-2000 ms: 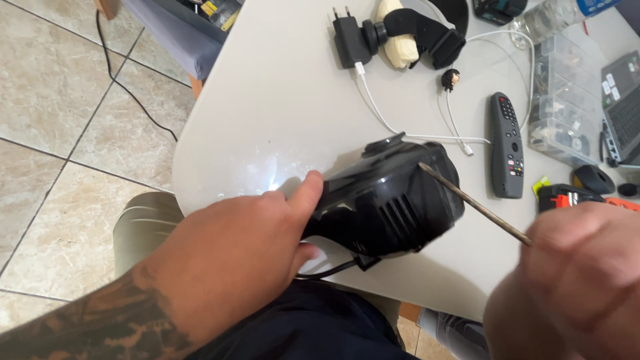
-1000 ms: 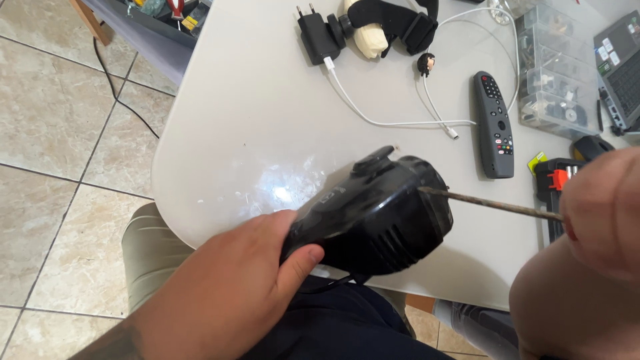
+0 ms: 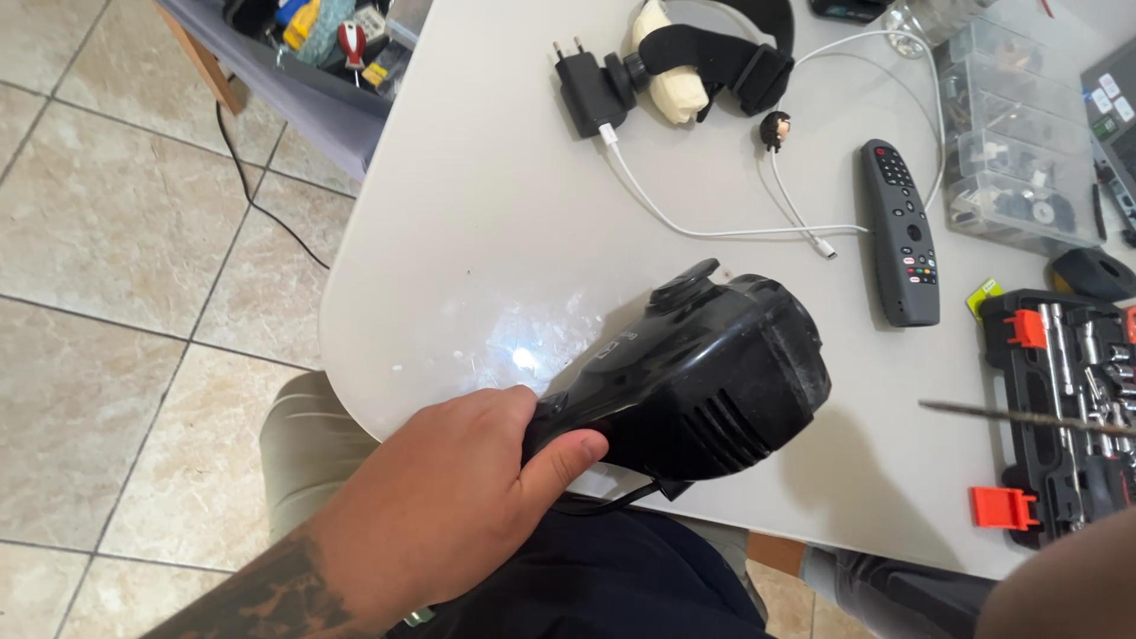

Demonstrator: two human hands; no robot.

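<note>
My left hand [image 3: 461,479] grips the narrow end of a black plastic appliance housing [image 3: 701,382] with vent slots, held over the table's near edge. A black cord leaves its underside. At the lower right, only a blurred part of my right hand or forearm [image 3: 1074,586] shows, its fingers out of frame. A thin metal shaft [image 3: 1003,413] reaches in from the right edge, its tip apart from the housing. The grip on that shaft is hidden.
On the table [image 3: 426,222] lie a remote control [image 3: 901,231], a black power adapter [image 3: 590,93] with a white cable, a black strap [image 3: 710,53], a clear parts organizer [image 3: 1012,142] and an open socket set [image 3: 1021,426]. A tool container [image 3: 328,71] stands at upper left.
The metal shaft has come away from the housing and moved right, along with my right hand, now mostly out of view. My left hand keeps hold of the housing.
</note>
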